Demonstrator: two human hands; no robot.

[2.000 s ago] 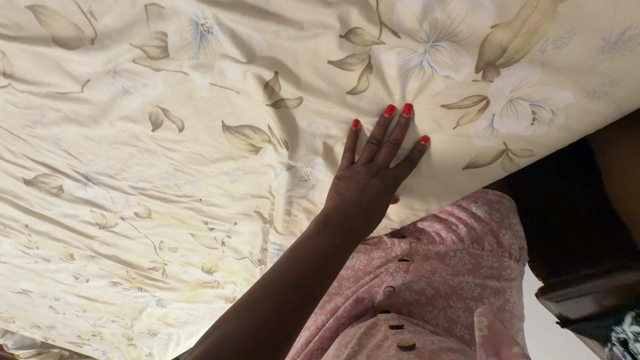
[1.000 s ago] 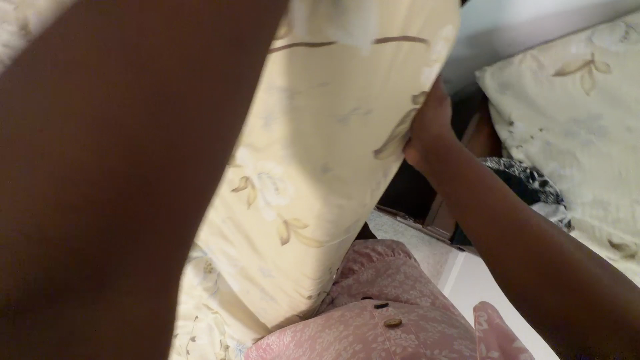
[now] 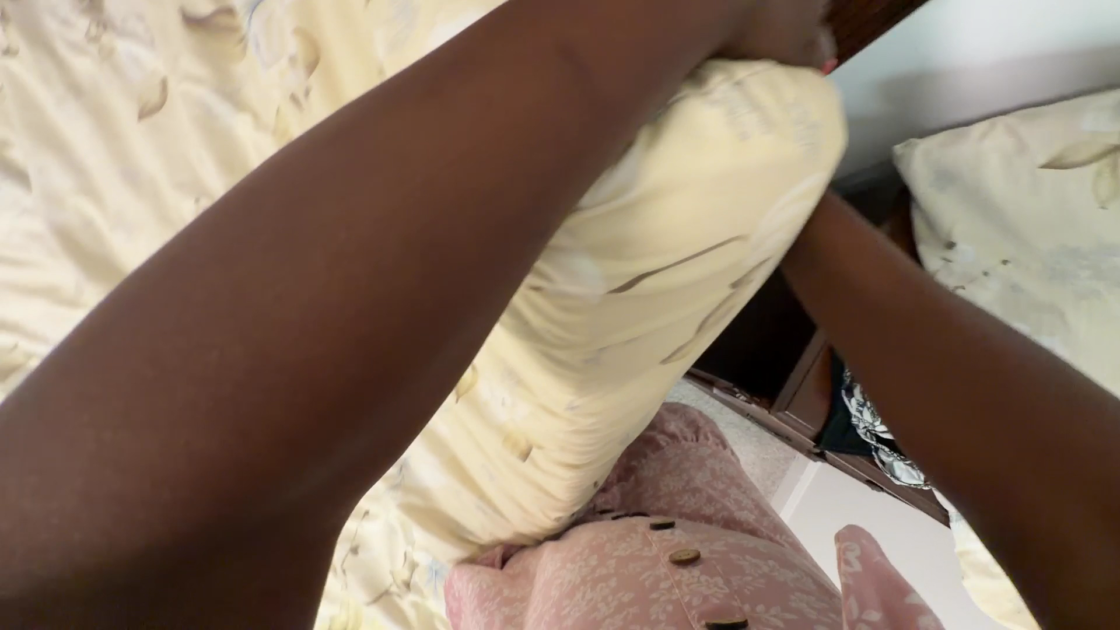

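Note:
A thick corner in cream floral fabric [image 3: 682, 254], a pillow or a mattress corner, stands raised in front of me; which one I cannot tell. My left arm crosses the view from the lower left, and my left hand [image 3: 783, 35] grips the top end of this corner, a red fingernail showing at its edge. From the right comes my right forearm [image 3: 927, 324]. It passes behind the far right side of the raised fabric, which hides my right hand.
Matching floral bedding [image 3: 175, 114] spreads at the upper left. Another floral-covered pillow or cushion [image 3: 1032, 201] lies at the right. Dark wooden furniture [image 3: 805, 394] with a black-and-white patterned cloth [image 3: 875, 437] stands between. My pink buttoned garment [image 3: 630, 569] touches the raised fabric.
Two seconds ago one hand lay spread on the floral fabric. Now both arms are at the raised corner, whose top end has tipped lower than one second ago. The view has shifted strongly.

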